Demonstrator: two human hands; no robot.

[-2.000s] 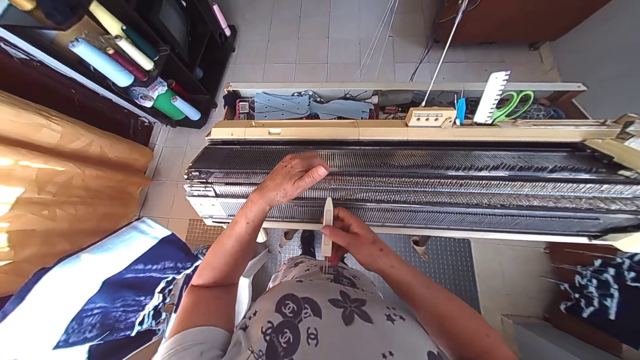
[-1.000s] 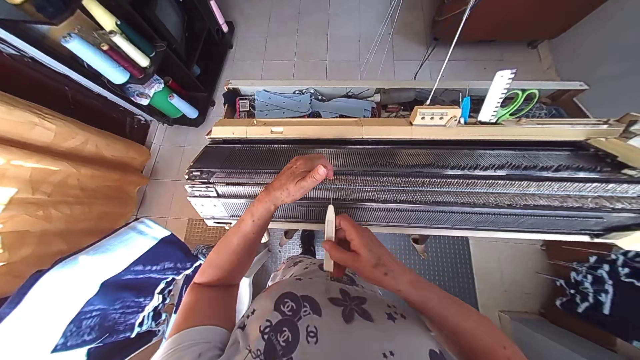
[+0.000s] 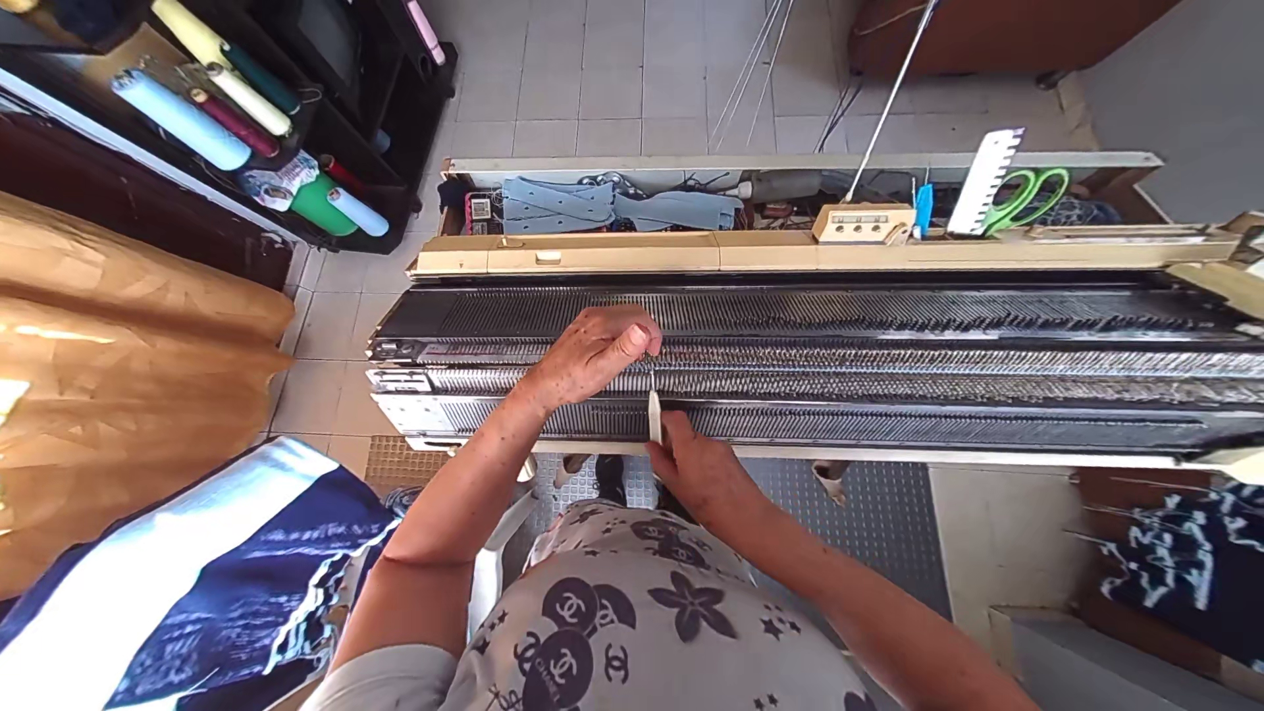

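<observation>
A double-bed knitting machine (image 3: 849, 370) with rows of metal needles spans the view from the middle to the right edge. Over its needle rows lies my left hand (image 3: 597, 355), fingers curled down near the gap between the beds; whether it holds anything is hidden. Just below, my right hand (image 3: 701, 459) grips a white-handled tool (image 3: 654, 415) with a thin metal tip, probably a latch or transfer tool. Its tip points away from me toward the needles beneath my left fingertips.
Behind the machine, a tray (image 3: 790, 163) holds grey-blue pieces, green-handled scissors (image 3: 1027, 200) and a white toothed comb (image 3: 985, 183). A yarn mast (image 3: 894, 99) rises there. Yarn cones (image 3: 183, 118) stand at upper left. Navy-and-white knitted fabric (image 3: 247, 553) lies at lower left.
My right hand has moved the white-handled tool farther up over the front bed, closer to my left hand. My left hand's fingers are curled more than before.
</observation>
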